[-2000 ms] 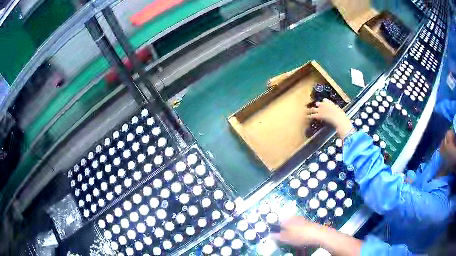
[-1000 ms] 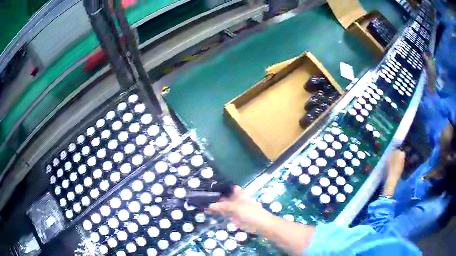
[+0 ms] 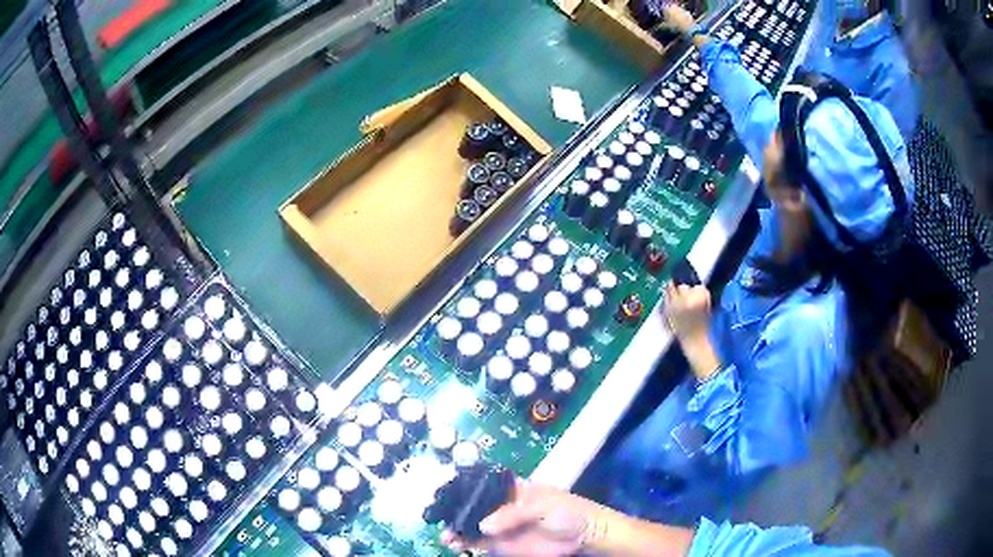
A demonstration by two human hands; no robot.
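My right hand (image 3: 544, 520) reaches in from the bottom edge, slightly blurred. Its fingers hold a bundle of black capacitors (image 3: 470, 503), their number not clear. The bundle is above a green printed circuit board (image 3: 419, 381) with rows of standing, pale-topped capacitors and a strong glare near the hand. Whether the held parts touch the board is hidden. A copper-red choke coil (image 3: 543, 411) sits near the board's edge. My left hand is not in view.
Capacitor trays (image 3: 278, 375) lie at left. An open cardboard box (image 3: 338, 256) with dark capacitors in one corner stands on the green bench. A metal rail (image 3: 365, 375) separates bench and boards. At right a person in blue (image 3: 762, 359) sits close, one hand over the rail edge.
My right hand, with the black capacitors, has moved from over the tray to over the board. The view has turned, showing more of the neighbouring person, whose hand is at the far box.
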